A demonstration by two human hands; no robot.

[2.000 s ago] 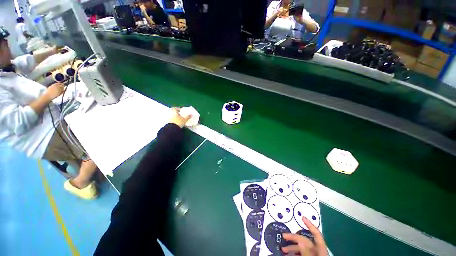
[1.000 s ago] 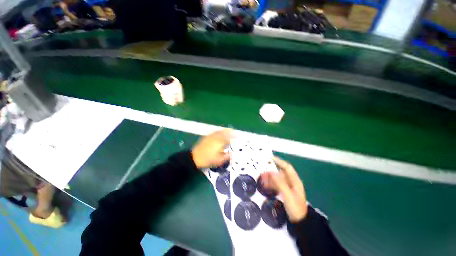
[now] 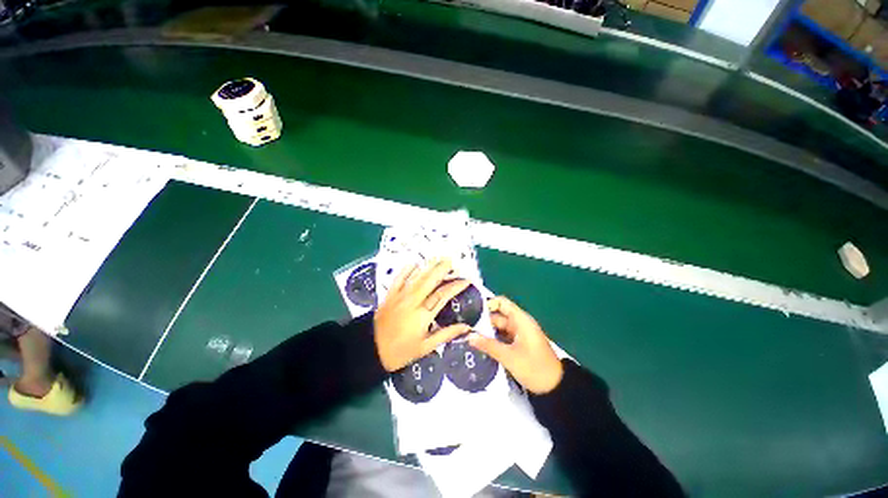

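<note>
A white sticker sheet with black discs lies on the green bench, overlapping other sheets. Its upper part shows emptied, outlined circles. My left hand is over the sheet, its thumb and forefinger spread around one black panel sticker. My right hand has its fingertips at the right edge of that disc. I cannot tell whether the disc is lifted or whether either hand grips it. Two more discs show just below the hands. Another disc shows on a sheet at the left.
On the green conveyor belt are a stack of labelled housings at the left, a plain white housing ahead and another pale piece at far right. A whitish belt edge rail crosses the view. Printed paper sheets lie left.
My left hand has come from the belt edge at the left to the sticker sheet, and both hands have closed in around one disc. The view has turned down and right; another pale piece shows at right.
</note>
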